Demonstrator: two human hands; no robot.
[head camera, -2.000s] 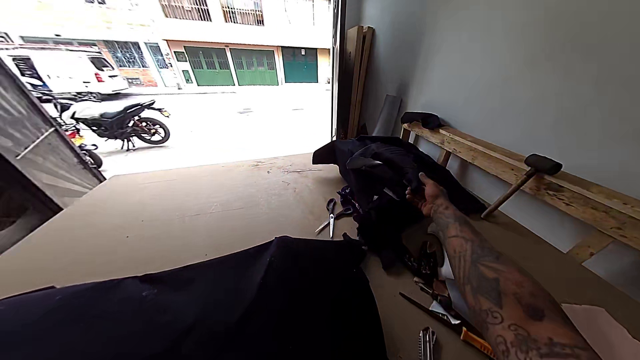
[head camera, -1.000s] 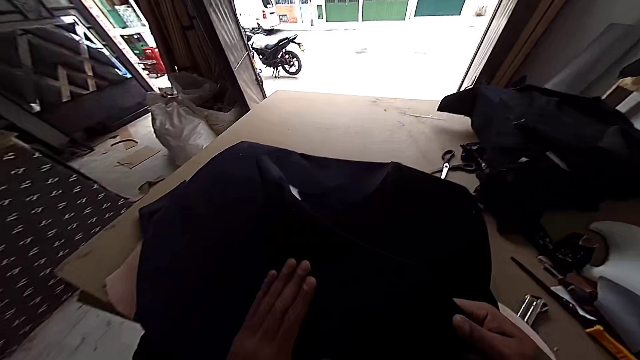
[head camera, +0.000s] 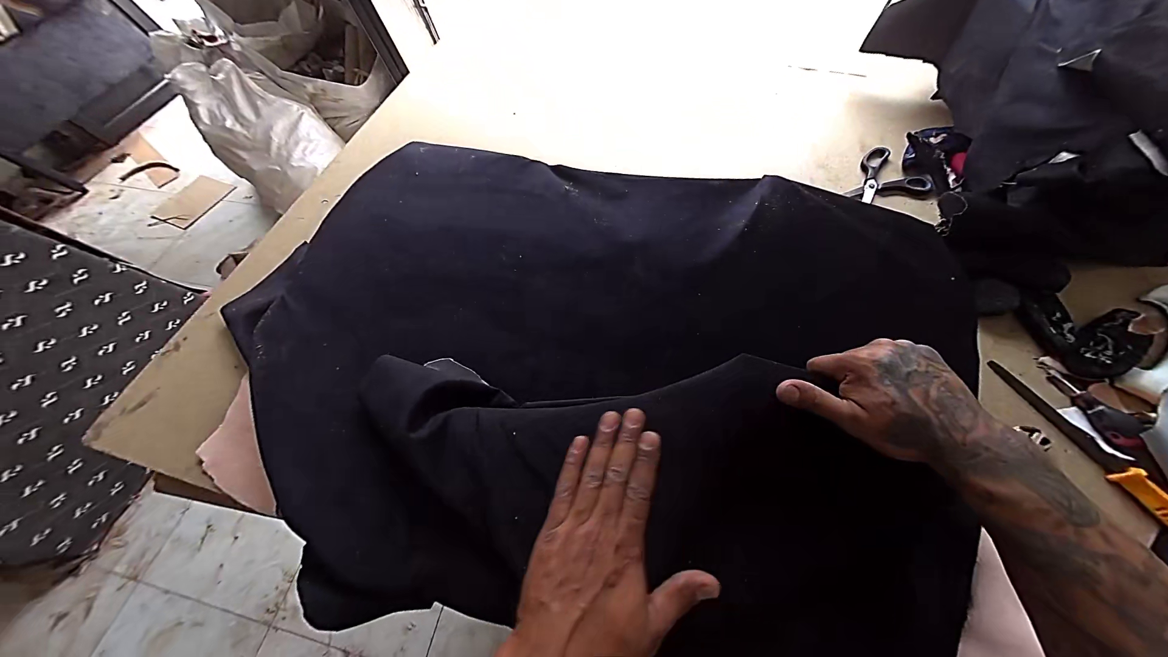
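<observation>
A large dark piece of leather or fabric (head camera: 584, 265) covers the near part of the worktable and hangs over its front edge, with a fold along its middle. My left hand (head camera: 602, 538) lies flat on the folded layer, palm down, thumb spread. To its right, my right hand (head camera: 867, 392) pinches the edge of that fold between thumb and fingers. Black-handled scissors (head camera: 871, 178) rest open just beyond the sheet's far right edge. Pinkish material (head camera: 242, 447) shows from under the sheet at the left.
Dark material (head camera: 1049, 119) is heaped at the table's back right. A long dark blade or file (head camera: 1040, 406) and a yellow-orange handle (head camera: 1139, 493) lie at the right. White sacks (head camera: 265, 128) stand on the floor left of the table (head camera: 137, 411); patterned cloth (head camera: 73, 392) is nearer.
The near part of the dark sheet now lies folded over. My right hand, at the far heap two seconds ago, now grips the fold. The view has turned left and down.
</observation>
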